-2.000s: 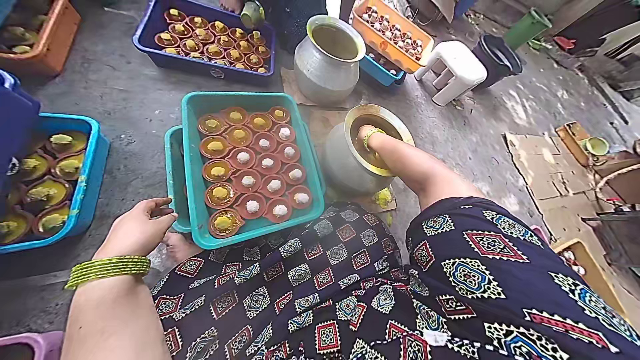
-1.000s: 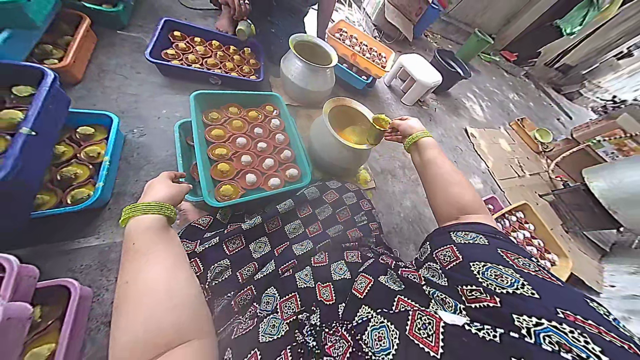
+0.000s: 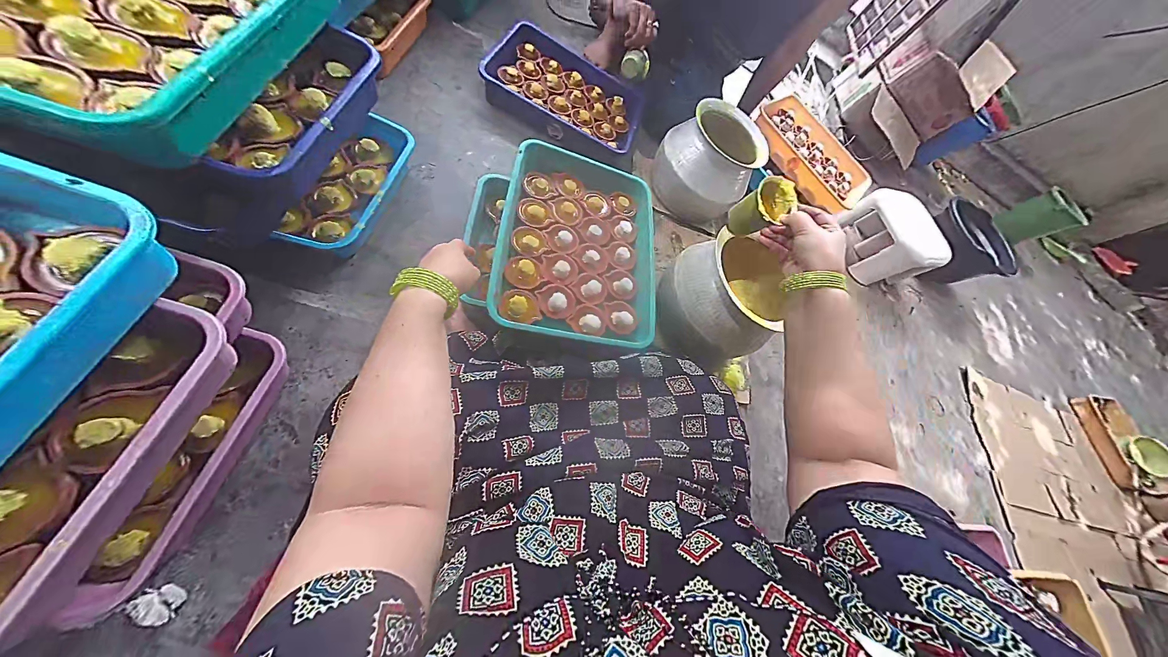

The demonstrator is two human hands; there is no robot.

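Note:
My right hand [image 3: 808,242] grips a small cup [image 3: 765,206] coated in yellow, tilted above the mouth of a metal pot [image 3: 707,297] holding yellow liquid. In front of me a teal plastic tray [image 3: 646,265] carries rows of small clay cups; those on its left and far side hold yellow, many others show only a white lump. My left hand [image 3: 453,266], with green bangles at the wrist, is at the edge of a second teal tray [image 3: 474,228] partly under the first; whether its fingers grip the rim is unclear.
Stacked trays of filled cups, among them a purple one [image 3: 224,365], stand at left. Farther off are a blue tray [image 3: 557,119], a second metal pot [image 3: 693,169], an orange tray [image 3: 853,196] and a white stool [image 3: 894,237]. Another person's hand [image 3: 634,23] is beyond the blue tray.
Two seconds ago my right hand was inside the pot; it has come out with the yellow-coated cup. More cups in the teal tray's left part look yellow. The view has shifted toward the left stacks.

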